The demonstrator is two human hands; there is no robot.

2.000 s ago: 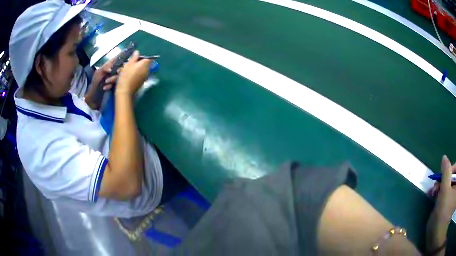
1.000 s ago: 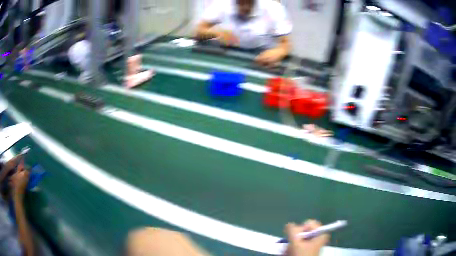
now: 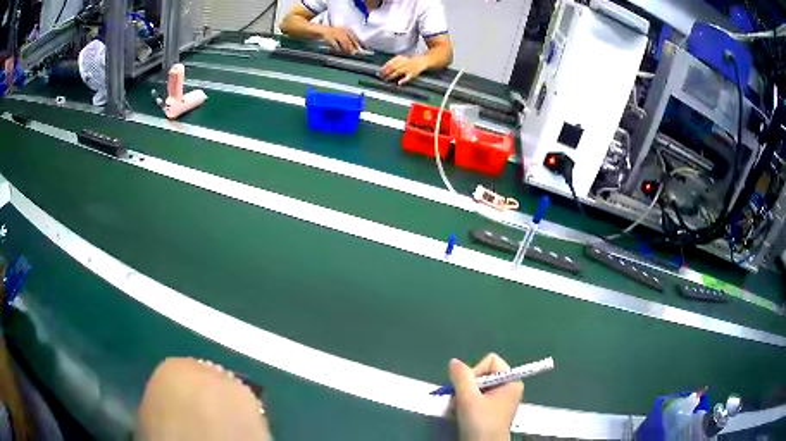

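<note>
My right hand (image 3: 487, 400) is at the bottom, right of centre, with its fingers closed around a white paint marker (image 3: 521, 371). The marker's blue end points left, over the white strip nearest me, and its pale end points right and slightly up. My left forearm or wrist, with a beaded bracelet, shows at the bottom left. My left hand itself is not visible. Dark bar-shaped parts with small round fittings lie further out: one by the upright blue-topped piece (image 3: 526, 251), one to its right (image 3: 625, 264) and one at the far left (image 3: 102, 142).
A blue bin (image 3: 334, 112) and red bins (image 3: 483, 151) stand across the line. Another blue bin (image 3: 653, 420) with bottles is at the bottom right. A person works on the far side. White-fronted equipment (image 3: 586, 95) with cables stands at the upper right.
The view has swung from the neighbouring worker to the line in front. My right hand, still holding the marker, now shows near the bottom centre. My left forearm shows further left.
</note>
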